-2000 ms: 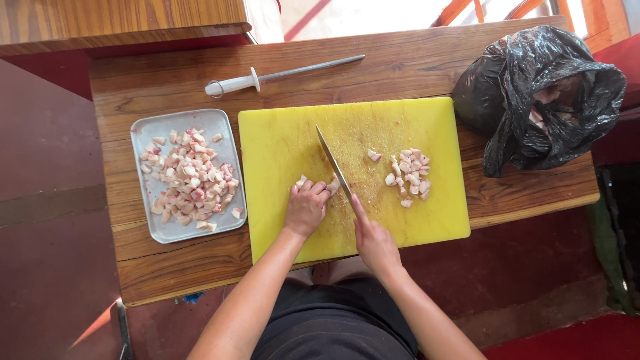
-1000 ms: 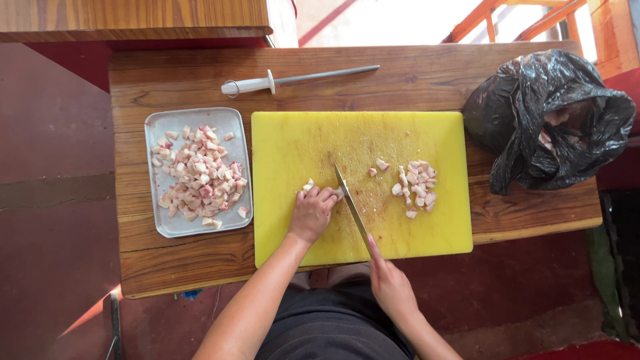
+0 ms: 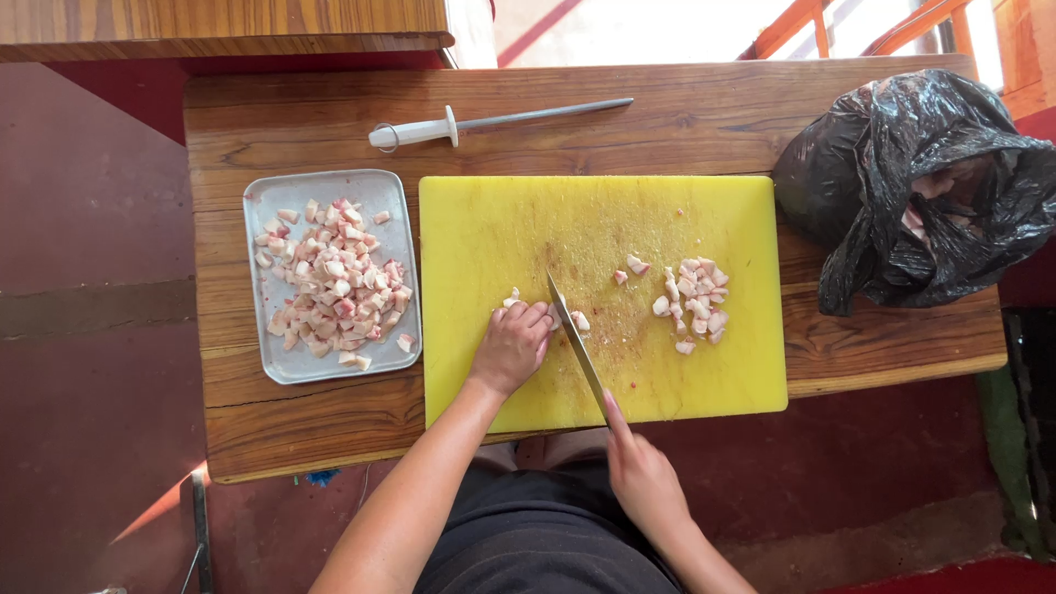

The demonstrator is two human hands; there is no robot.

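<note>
On the yellow cutting board (image 3: 503, 231), my left hand (image 3: 511, 345) presses its curled fingertips on a piece of raw meat (image 3: 558, 315), most of it hidden by the fingers and the blade. My right hand (image 3: 648, 478) grips a kitchen knife (image 3: 582, 355) by its handle, the blade angled up and left against that piece. One small cut piece (image 3: 581, 321) lies just right of the blade. Farther right sits a small pile of cut meat pieces (image 3: 701, 293), with two loose pieces (image 3: 637, 265) to its upper left. At the left, a metal tray (image 3: 271, 363) holds many diced meat pieces (image 3: 334, 268).
A honing steel with a white handle (image 3: 417, 133) lies behind the board on the wooden table (image 3: 693, 115). At the right end stands a black plastic bag (image 3: 891, 165), its mouth showing more raw meat. Another wooden surface (image 3: 223, 21) is at the upper left.
A small cut piece now lies just right of the blade, where the board was bare a second ago. My left hand remains on the meat and my right hand still holds the knife.
</note>
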